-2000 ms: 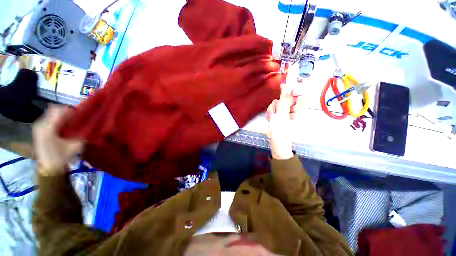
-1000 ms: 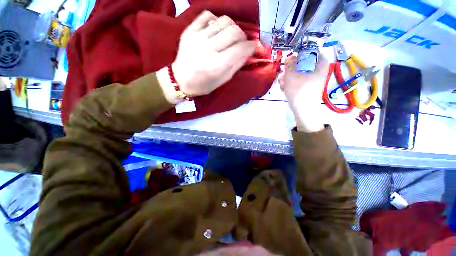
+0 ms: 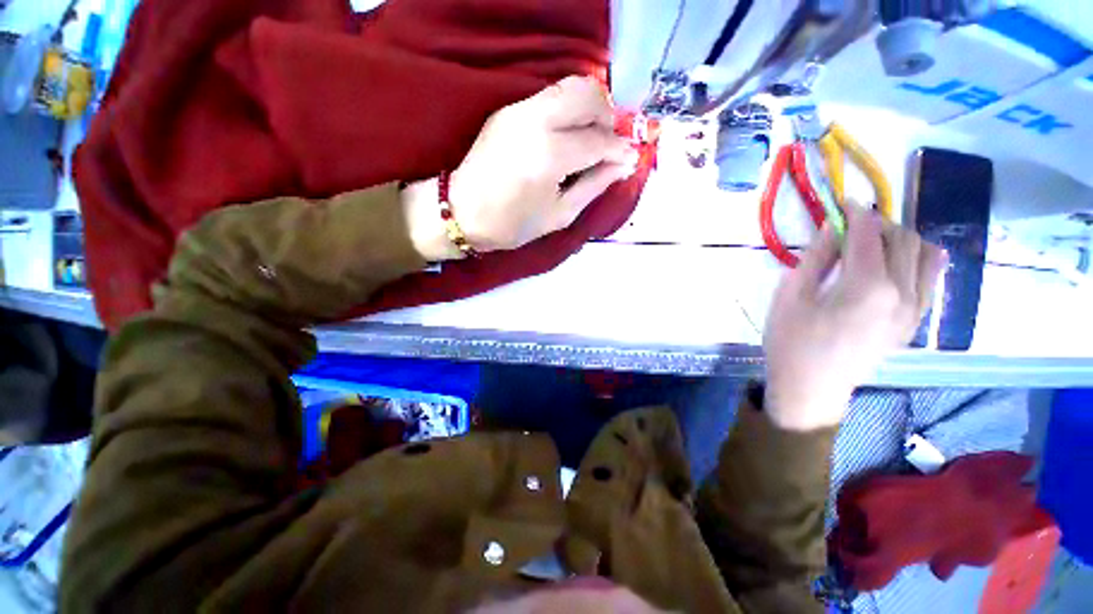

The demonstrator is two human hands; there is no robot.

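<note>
The dark red garment (image 3: pixel 348 120) spreads over the table's left part, its edge at the needle and presser foot (image 3: pixel 647 124) of the white sewing machine (image 3: pixel 959 72). My left hand (image 3: pixel 533 168) pinches the garment's edge just left of the presser foot. My right hand (image 3: pixel 851 306), slightly blurred, is over the scissors (image 3: pixel 781 198) with red and yellow handles. Its fingertips close on the small thread snips (image 3: pixel 833 214), mostly hidden by the fingers.
A black smartphone (image 3: pixel 953 228) lies right of the scissors, partly behind my right fingers. The table's ruled front edge (image 3: pixel 575 350) runs across. Below are a blue bin (image 3: pixel 396 378) at left and a dark red cloth heap (image 3: pixel 935 516) at right.
My left hand came from the garment's far left side to the presser foot. My right hand left the garment's edge and moved right to the snips, which now lie at a different angle.
</note>
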